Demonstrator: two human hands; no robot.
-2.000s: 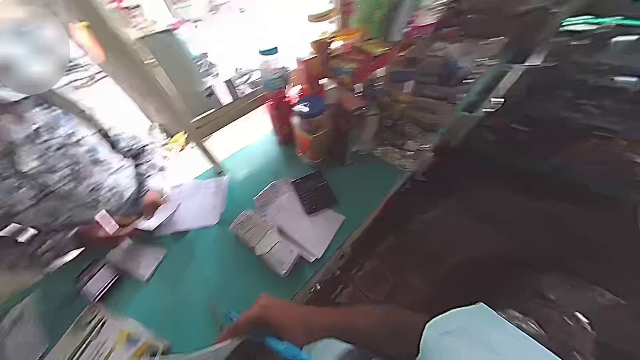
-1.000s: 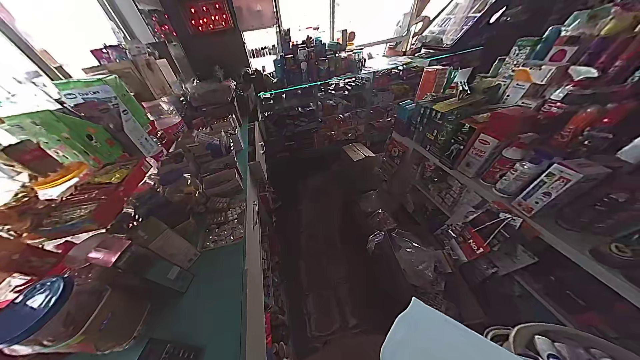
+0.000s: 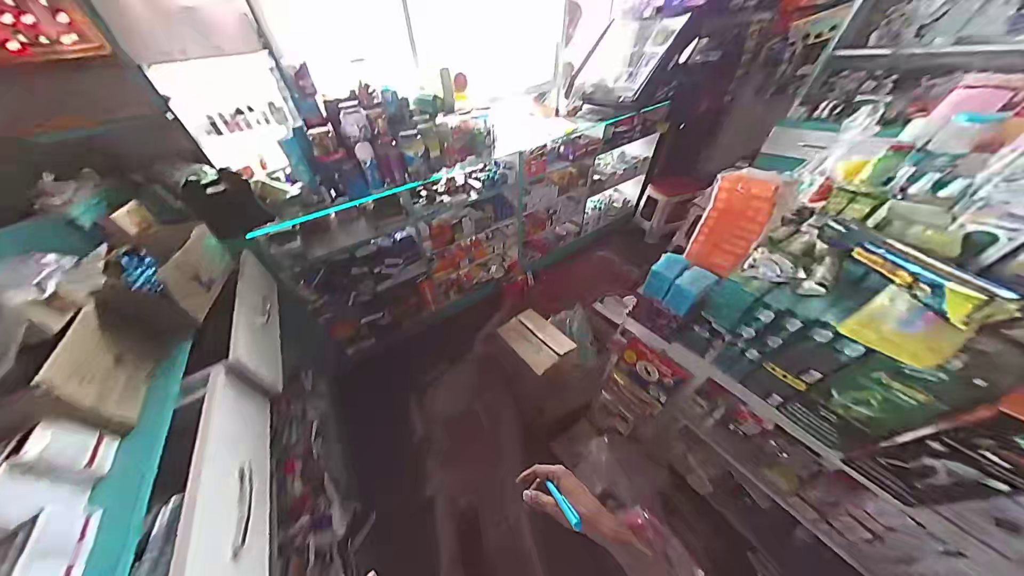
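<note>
My right hand reaches in from the lower right, over the dark aisle floor. A bright blue pen is held in it, slanting across the hand, with the fingers loosely curled. Beyond the hand, a cardboard box with pale flaps stands on the floor, and a clear plastic bag lies near it. My left hand does not plainly show; only a tiny skin-toned spot touches the bottom edge.
White drawer fronts and a teal counter with an open carton line the left. Glass display cases cross the back. Stocked shelves run along the right, with an orange pack and blue packs. A stool stands beyond.
The view has swung widely from the teal counter with papers and jars toward the aisle and display cases. The right hand with the blue pen, over the counter two seconds ago, is now above the aisle.
</note>
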